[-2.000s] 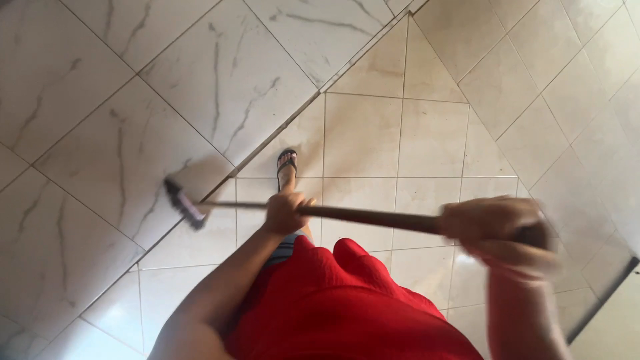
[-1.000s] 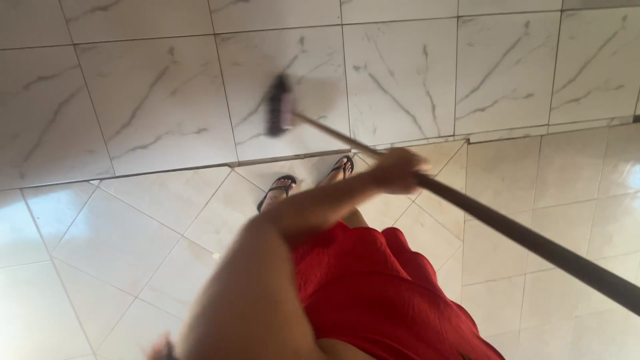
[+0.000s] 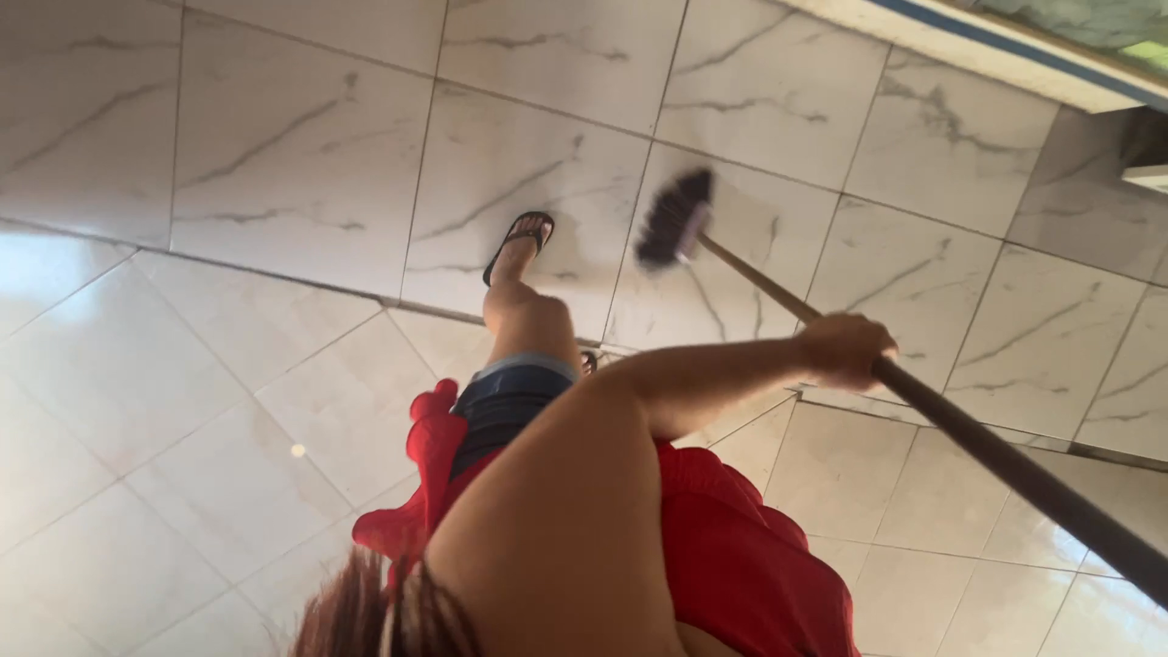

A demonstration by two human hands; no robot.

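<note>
My left hand (image 3: 849, 351) is closed around the broom's handle (image 3: 995, 456), with the left arm reaching across my red top. The lower handle runs up and left to the broom head (image 3: 675, 219), whose dark bristles are blurred and lie over the marble-patterned tiles (image 3: 757, 119). The handle's upper part leaves the view at the lower right. My right hand is out of view.
One foot in a black flip-flop (image 3: 520, 246) is on the marbled tiles; the other foot is mostly hidden. A narrow edge (image 3: 438, 310) divides these from beige tiles (image 3: 246, 484). A pale, blue-striped ledge (image 3: 1031, 50) crosses the upper right.
My right hand, on the handle two seconds ago, is out of view. One foot has moved from the beige tiles onto the marbled tiles. The view has shifted, bringing in the ledge.
</note>
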